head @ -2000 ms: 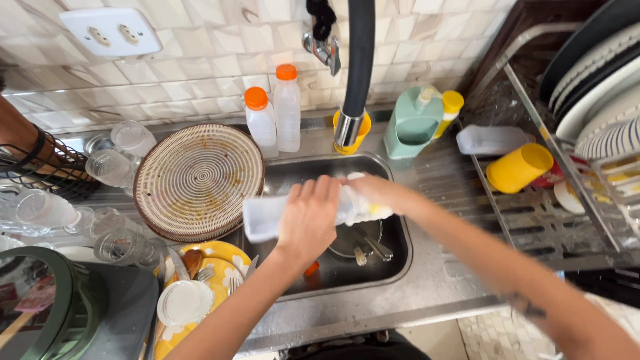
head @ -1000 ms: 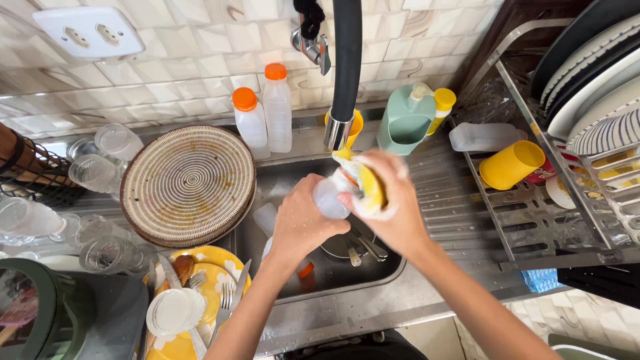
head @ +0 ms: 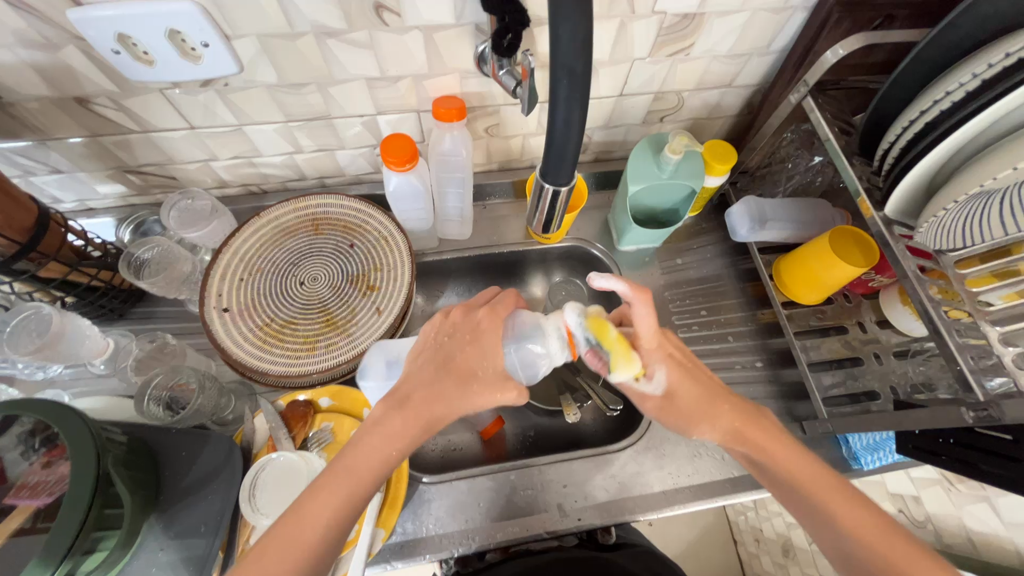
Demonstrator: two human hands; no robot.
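Over the sink my left hand [head: 464, 352] grips a translucent plastic bottle [head: 530, 348], which lies sideways with its neck to the right. A soapy yellow sponge [head: 612, 348] is in my right hand [head: 668, 364], pressed at the bottle's neck, where a bit of orange shows. Beneath, the steel sink [head: 456, 452] holds an orange cap [head: 493, 428], cutlery [head: 596, 392] and a clear glass [head: 566, 294]. Behind the sink stand two bottles with orange caps [head: 410, 188] [head: 452, 172]. The black faucet hose [head: 566, 96] hangs above a yellow cup [head: 578, 204].
Stacked woven-pattern plates [head: 312, 280] sit left of the sink, beside several glasses [head: 160, 268]. Yellow plates [head: 392, 496] with cutlery are nearer me. A green soap dispenser [head: 652, 192] stands behind right. The dish rack [head: 888, 304] at right holds plates, a yellow cup [head: 824, 264] and a bottle [head: 784, 220].
My right hand with the sponge has moved from along the bottle two seconds ago to its neck end. The bottle, tilted toward me a second ago, now lies more sideways.
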